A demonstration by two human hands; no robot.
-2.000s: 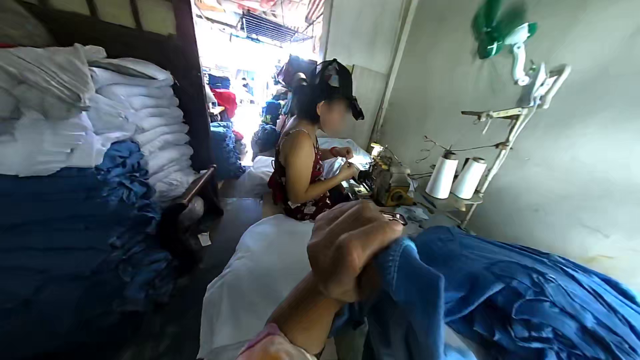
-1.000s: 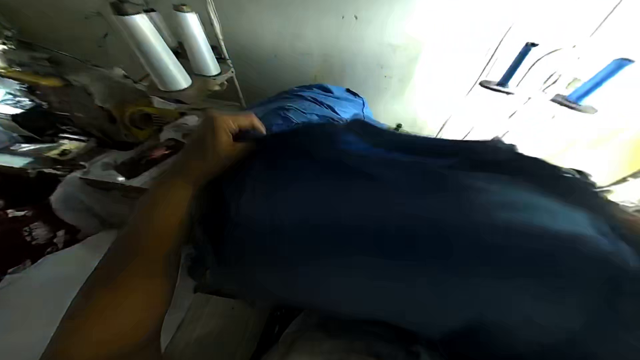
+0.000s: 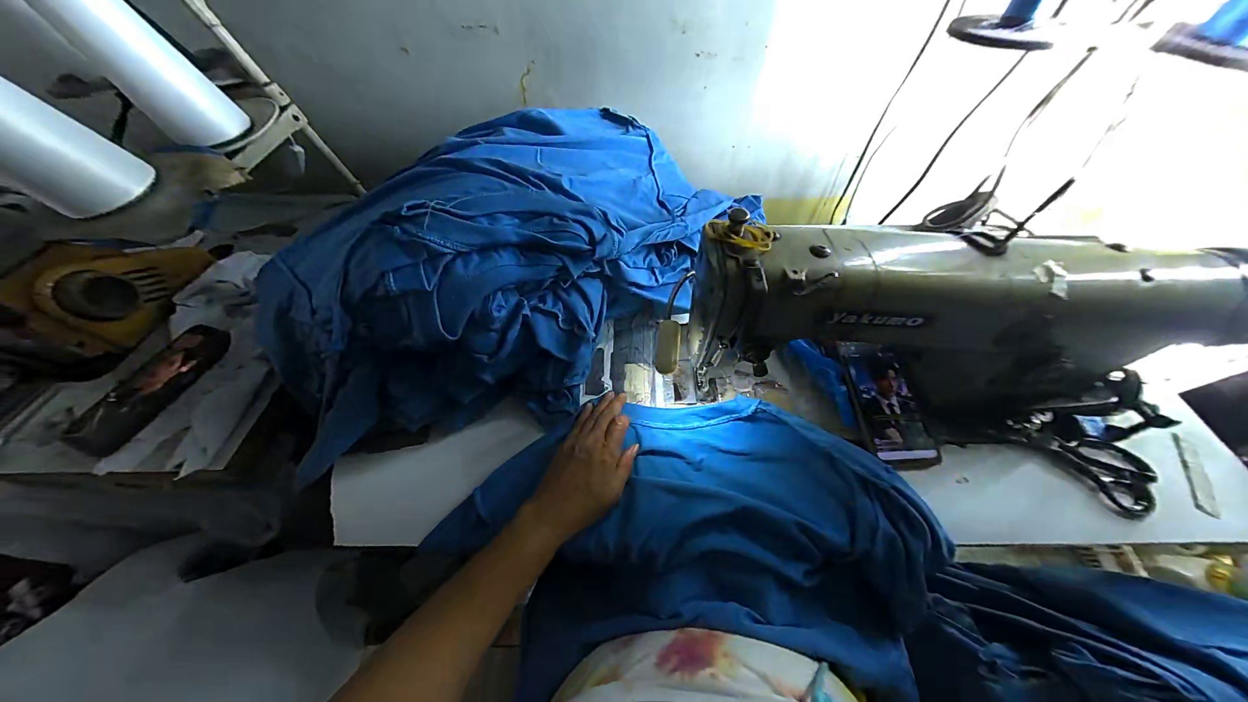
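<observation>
My left hand (image 3: 588,458) lies flat, palm down, on the left side of the neckline of a blue garment (image 3: 721,507). The garment is spread over the front edge of the table and hangs down over my lap. Its neckline reaches close to the needle and presser foot of a Yakumo sewing machine (image 3: 907,292). My right hand is out of view. Behind and to the left of the machine head, a pile of blue garments (image 3: 487,253) rests against the wall.
Scissors (image 3: 1102,468) and a lit phone (image 3: 889,405) lie on the white table (image 3: 429,492). Thread cones (image 3: 146,68) stand at upper left, above another phone (image 3: 151,390) on scraps. More blue cloth (image 3: 1102,624) hangs at lower right.
The view has swung right and down to the sewing machine. The dark blue cloth raised before me a second ago is no longer held up; my left hand now rests on a garment on the table.
</observation>
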